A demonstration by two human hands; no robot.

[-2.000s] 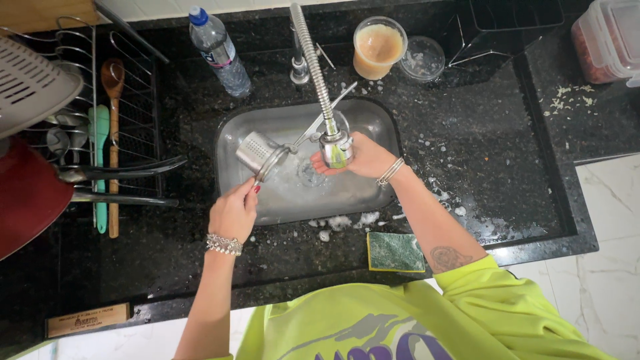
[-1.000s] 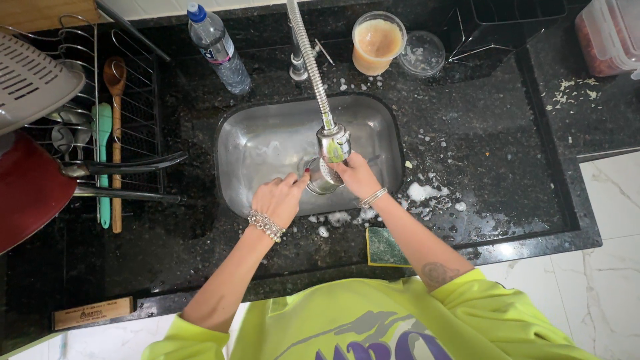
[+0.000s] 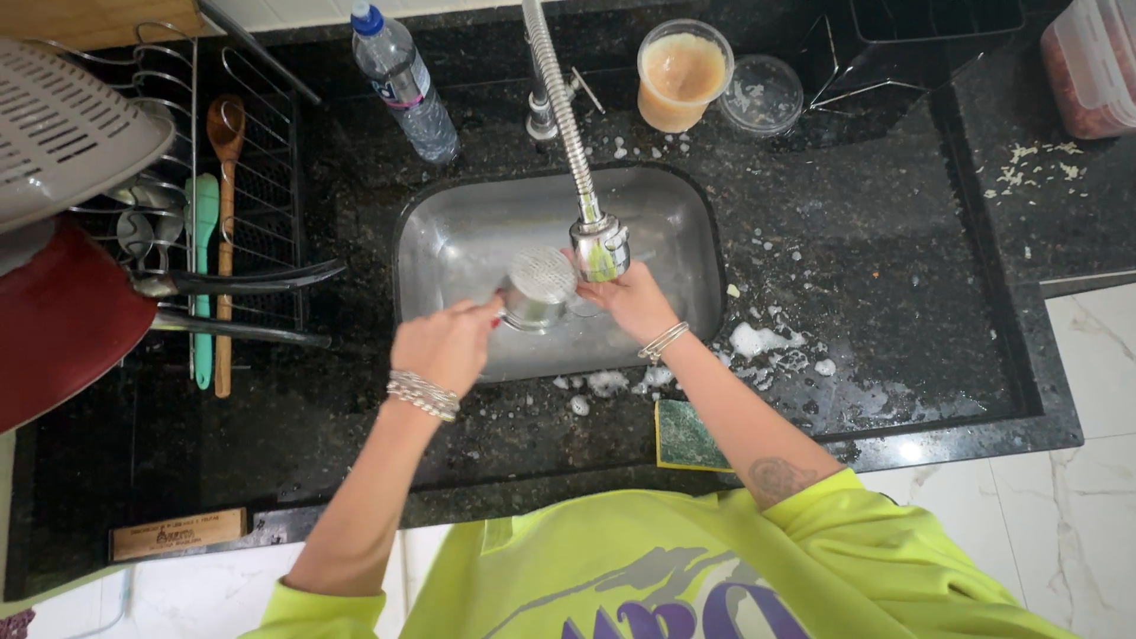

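Over the steel sink [image 3: 444,257], my left hand [image 3: 448,346] holds a small perforated metal press basket [image 3: 541,280] by its side or handle, its holed face turned up. My right hand [image 3: 630,302] is beside it, just under the chrome spray head [image 3: 601,248] of the faucet; its fingers are partly hidden by the spray head, so whether they grip anything is unclear. Clear water or glass-like shine shows below the fingers. A green and yellow sponge [image 3: 692,435] lies on the counter near my right forearm.
A dish rack [image 3: 257,177] with a colander [image 3: 71,133], a red pan [image 3: 71,311] and a wooden spoon [image 3: 225,266] stands at left. Behind the sink are a plastic bottle [image 3: 408,89], a tub [image 3: 683,75] and a clear lid [image 3: 761,96]. Suds [image 3: 759,342] lie at right.
The hands were close together around the metal piece under the spray head one second ago. Now they are farther apart, with the piece in my left hand and its holed face upward.
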